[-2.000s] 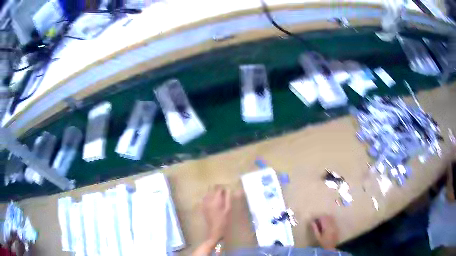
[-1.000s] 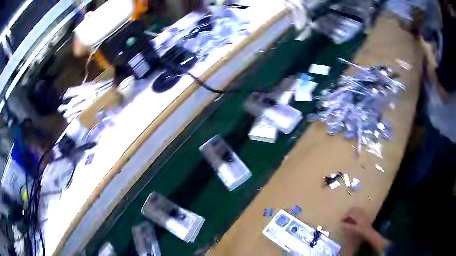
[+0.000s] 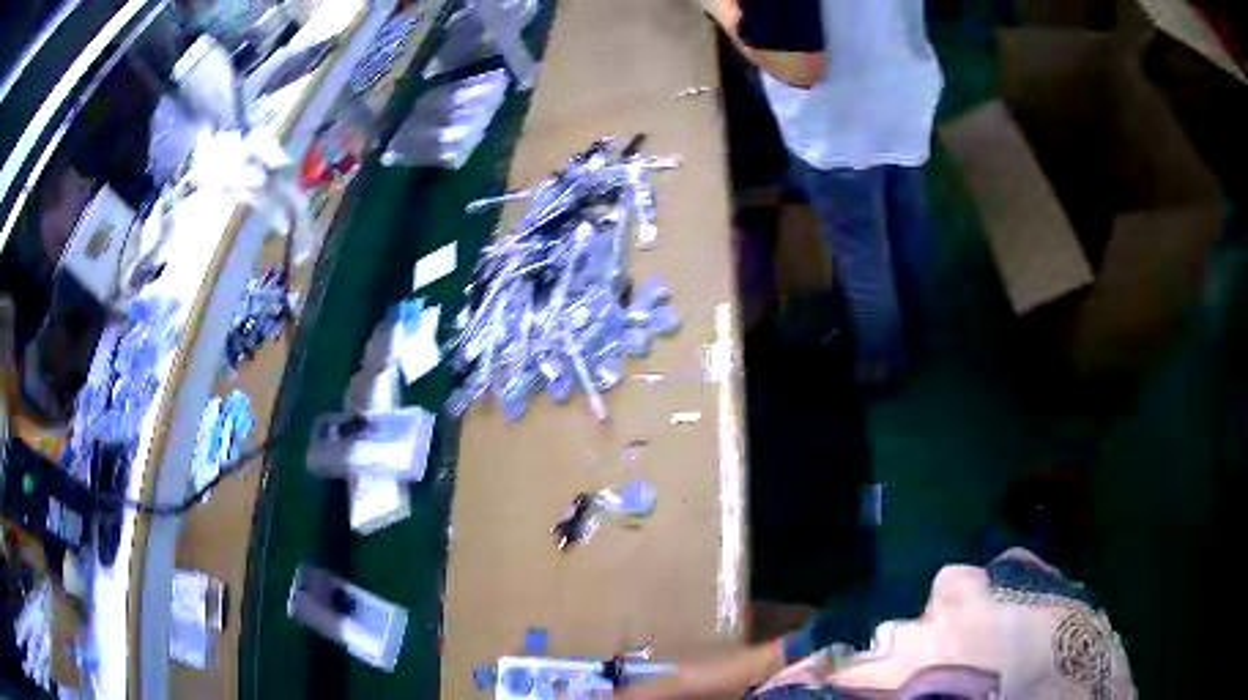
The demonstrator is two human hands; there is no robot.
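A white case [image 3: 548, 678] with round blue-grey parts and a dark piece on it lies on the brown bench board at the bottom edge, cut off by the frame. My right hand [image 3: 654, 681] is beside its right end, blurred and partly cut off, with the forearm coming in from the right; its fingers cannot be made out. My left hand is not in view. A few dark and pale small parts [image 3: 578, 520] lie loose further up the board. A large heap of shiny clear, stick-shaped bagged parts [image 3: 554, 294] lies beyond them.
Clear and white cases [image 3: 346, 615] lie on the dark green belt [image 3: 294, 527] left of the board. A cluttered white bench [image 3: 158, 342] with a black cable is further left. A person in a white top [image 3: 862, 89] stands beyond the bench edge. Brown cartons [image 3: 1020, 205] are at upper right.
The view has swung to the right, so the bench now runs upward and the white case sits at the bottom edge. The standing person and cartons have come into view. My left hand has left the picture.
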